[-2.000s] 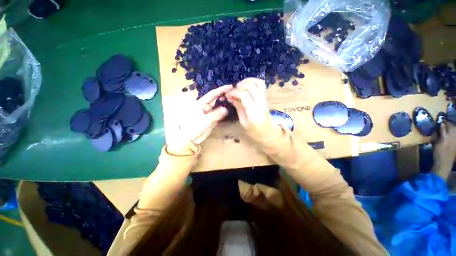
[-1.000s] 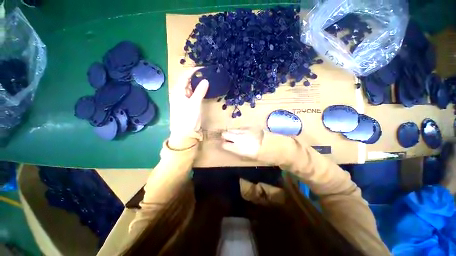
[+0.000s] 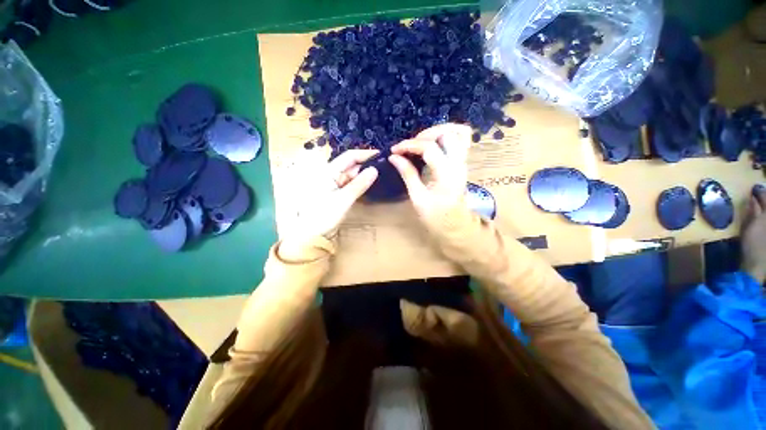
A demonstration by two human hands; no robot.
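Note:
A dark oval plate (image 3: 386, 184) is held between both hands at the near edge of the heap of small dark parts (image 3: 395, 80). My left hand (image 3: 322, 193) grips the plate's left side with thumb and fingers. My right hand (image 3: 438, 174) has its thumb and index fingertips pinched at the plate's top edge, close to the left fingertips. Whether a small part is between the right fingertips cannot be seen. Another oval plate (image 3: 480, 202) lies on the cardboard sheet (image 3: 378, 256), partly hidden by my right wrist.
A loose plate pile (image 3: 189, 168) lies left on the green surface. More ovals (image 3: 558, 190) lie right on the cardboard. A clear plastic bag (image 3: 579, 92) stands behind. An open carton (image 3: 50, 361) is below left. A neighbour's hand (image 3: 756, 231) and blue sleeve are at right.
My left hand has moved the plate slightly right and nearer. My right hand has risen from the bare cardboard to the plate's top edge. The whole view has shifted slightly.

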